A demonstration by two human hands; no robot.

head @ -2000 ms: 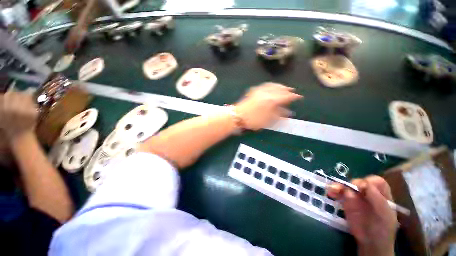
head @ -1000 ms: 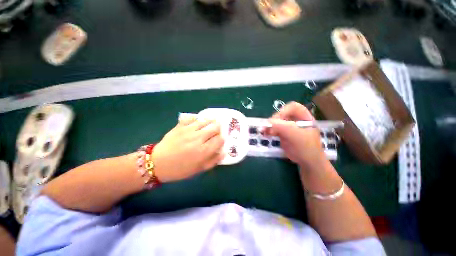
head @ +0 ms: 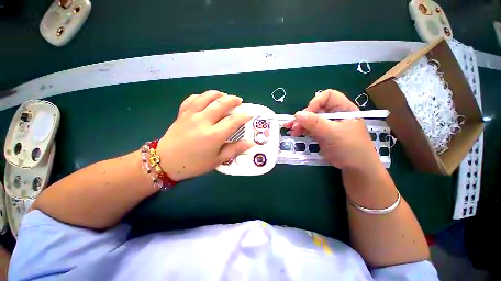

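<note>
A cream plastic housing [head: 247, 166] lies in front of me, with grille slots and round openings with reddish details. My left hand [head: 203, 137] lies over its left part and holds it. My right hand [head: 329, 129] grips slim tweezers [head: 360, 114]; their tip points left at the housing's upper openings. A white carrier strip [head: 307, 159] with two rows of dark pads lies right of the housing, partly under my right hand. Whether the tweezer tip holds a part is too small to tell.
A brown cardboard box [head: 464, 145] full of white rings [head: 428, 104] stands at right, beside spare strips [head: 468, 186]. Loose rings [head: 279, 94] lie near the pale strip [head: 220, 61]. Stacked housings [head: 30, 131] lie at far left; others [head: 65, 22] lie beyond the pale strip.
My left hand has come back from beyond the pale strip and now holds a housing. My right hand, with the tweezers, has come beside it. The view has turned downward.
</note>
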